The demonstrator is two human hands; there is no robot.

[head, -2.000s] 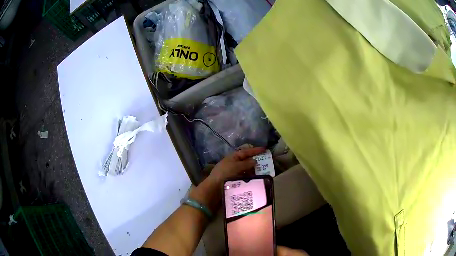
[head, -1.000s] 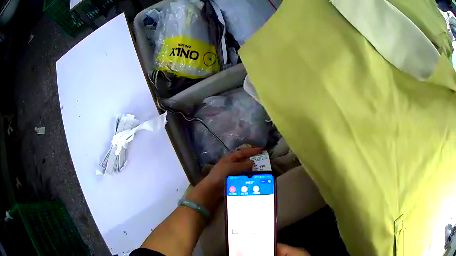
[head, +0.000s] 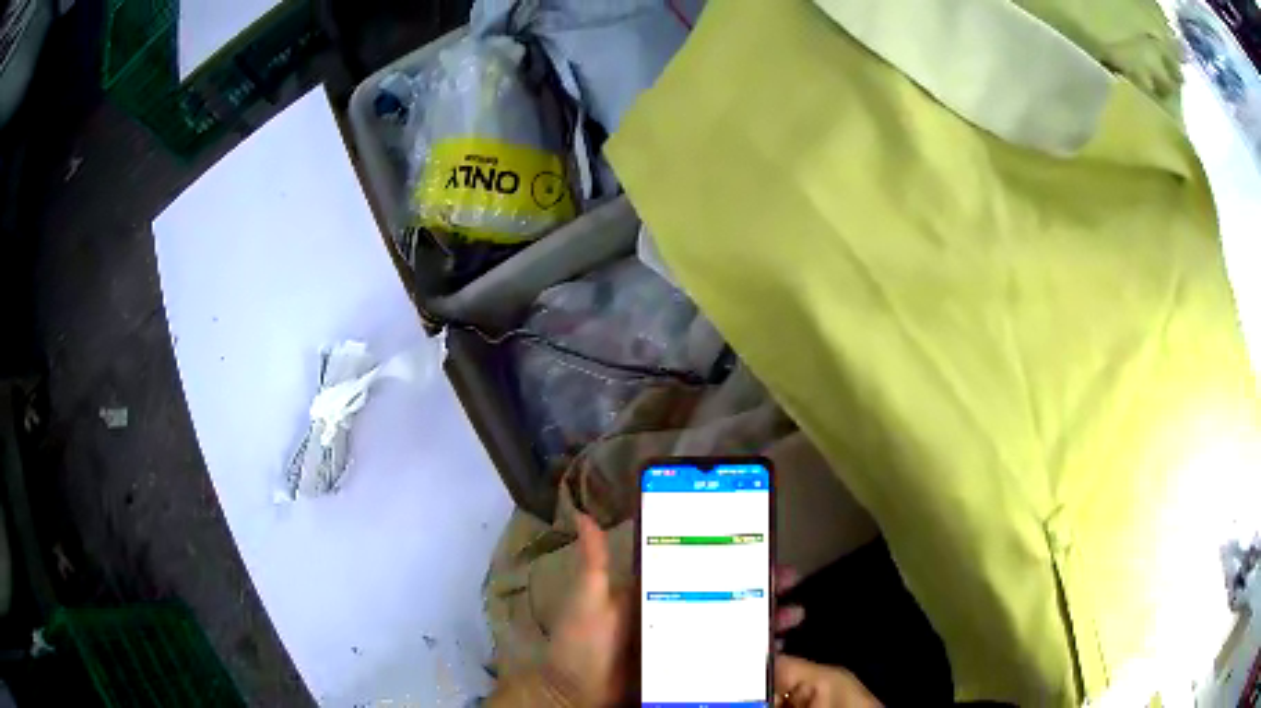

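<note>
A smartphone [head: 705, 588] with a lit screen, white with blue and green bars, stands upright at the bottom centre. My right hand [head: 819, 681] holds it at its lower right edge, with fingertips along its side; the hand is cut off by the bottom edge. My left hand [head: 588, 629] is at the phone's left side, blurred, thumb pointing up; whether it touches the phone is unclear. A large olive-yellow garment panel [head: 899, 277] lies on the right, with a pale curved piece [head: 989, 76] at its top and a slit [head: 1062, 595] near the bottom.
A white board [head: 277, 277] on the left bears a crumpled white bundle [head: 329, 422]. Beside it, a grey bin [head: 519, 270] holds a clear bag with a yellow "ONLY" band [head: 491, 187]. Brown cloth [head: 533, 567] lies below. Green crates [head: 132, 657] stand at far left.
My left hand has left the small white tag and moved down beside the phone; the tag is no longer visible. The phone's screen has changed from a code view to a page with bars. The view has shifted.
</note>
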